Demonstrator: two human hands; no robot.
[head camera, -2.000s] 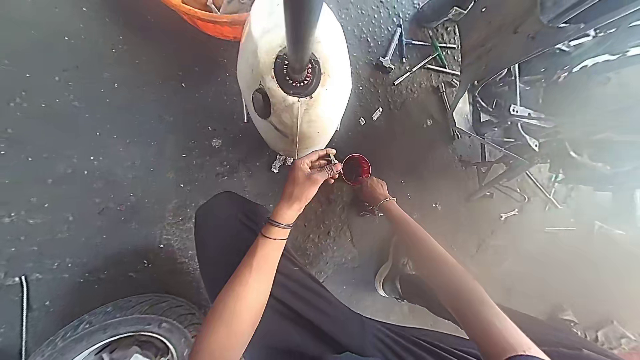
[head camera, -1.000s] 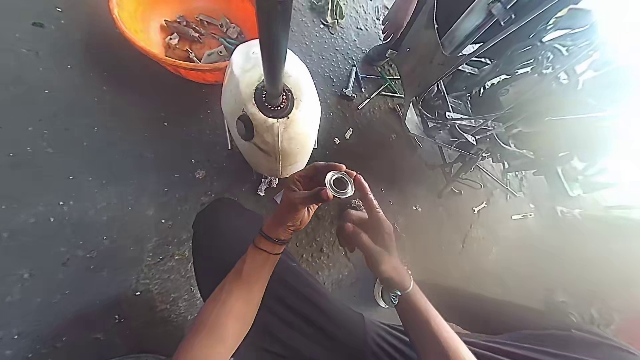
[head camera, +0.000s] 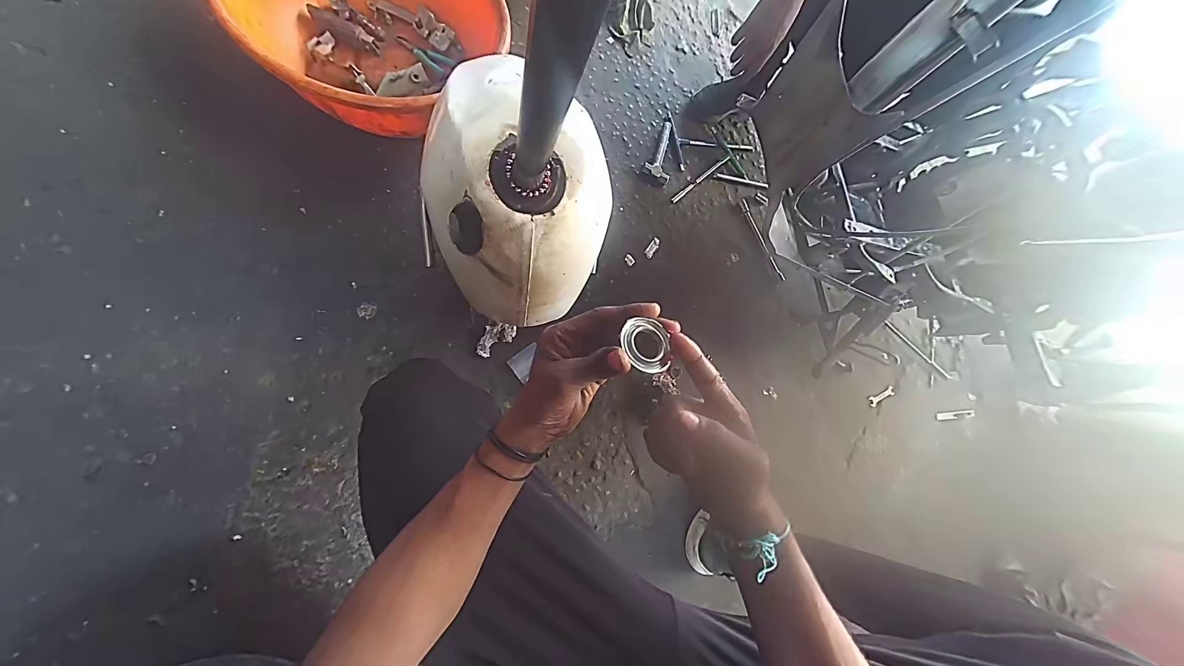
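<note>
My left hand grips a round metal ring, perhaps a bearing race, between thumb and fingers. The index finger of my right hand touches the ring's right side; its other fingers are curled, and some reddish-brown stuff clings below the ring. Whether the right hand holds anything in its palm is hidden. Beyond my hands stands a whitish rounded shell or container with a dark round cap. A dark metal tube rises from its collar, where small balls sit in reddish grease around the tube's base.
An orange basin with metal parts stands at the upper left. Hand tools, among them a hammer-like tool, lie at the upper right near another person's foot. Metal scrap is heaped at the right; a small wrench lies beside it.
The ring now shows its bare metal face, where a red inside showed two seconds ago. My right hand has moved from beside the red-lined round piece to a fingertip touch on the ring. The view has shifted.
</note>
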